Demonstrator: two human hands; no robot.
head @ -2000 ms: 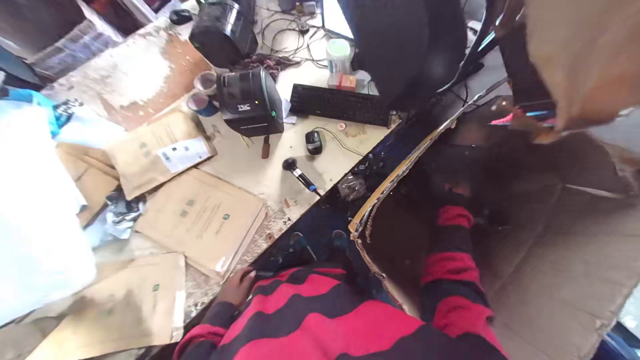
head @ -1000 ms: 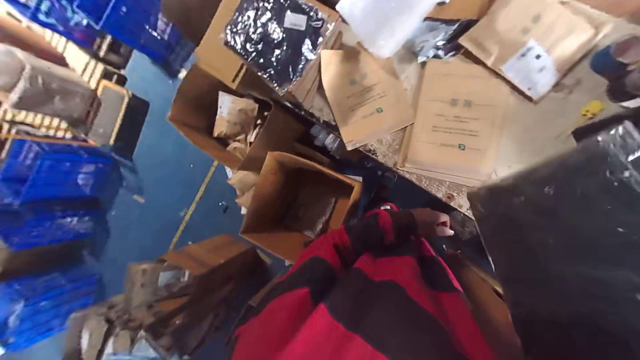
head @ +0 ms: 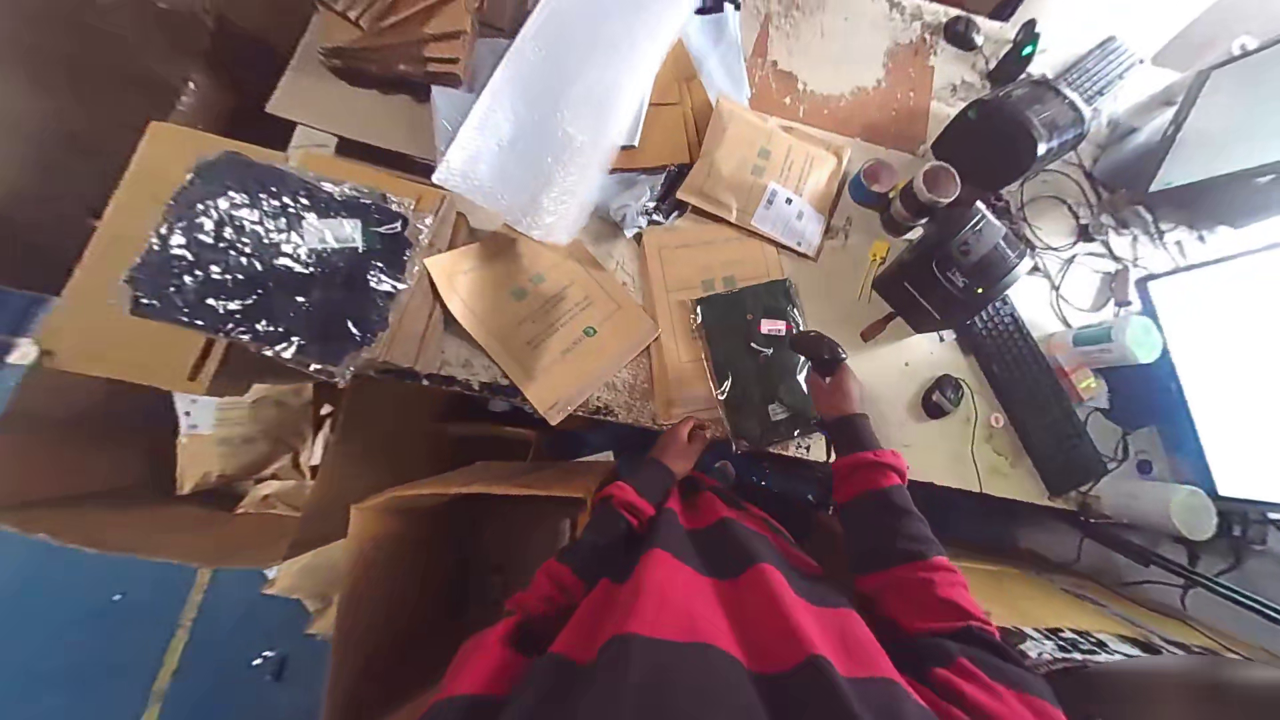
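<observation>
A dark folded garment in a clear plastic bag [head: 757,365] lies at the table's front edge, partly over a brown paper mailer [head: 680,300]. My right hand [head: 836,388] grips a black handheld barcode scanner [head: 819,347] at the bag's right side. By the bag's lower left corner is my left hand [head: 682,446], fingers curled; whether it pinches the bag's edge is not plain. Another paper mailer [head: 548,325] rests to the left. Behind them a sealed mailer with a white label [head: 765,180] lies beside a roll of clear bubble wrap [head: 560,120].
On the right stand a black label printer [head: 950,265], a keyboard [head: 1035,390], a mouse [head: 942,396] and a monitor [head: 1220,370]. Tape rolls [head: 925,195] are behind the printer. A large bagged dark garment [head: 270,255] lies left. Open cardboard boxes [head: 430,600] stand below the table edge.
The bagged garment now lies over the mailer, where the earlier frames show none. My right hand is now at the table with the scanner. The view has swung left, then partly back.
</observation>
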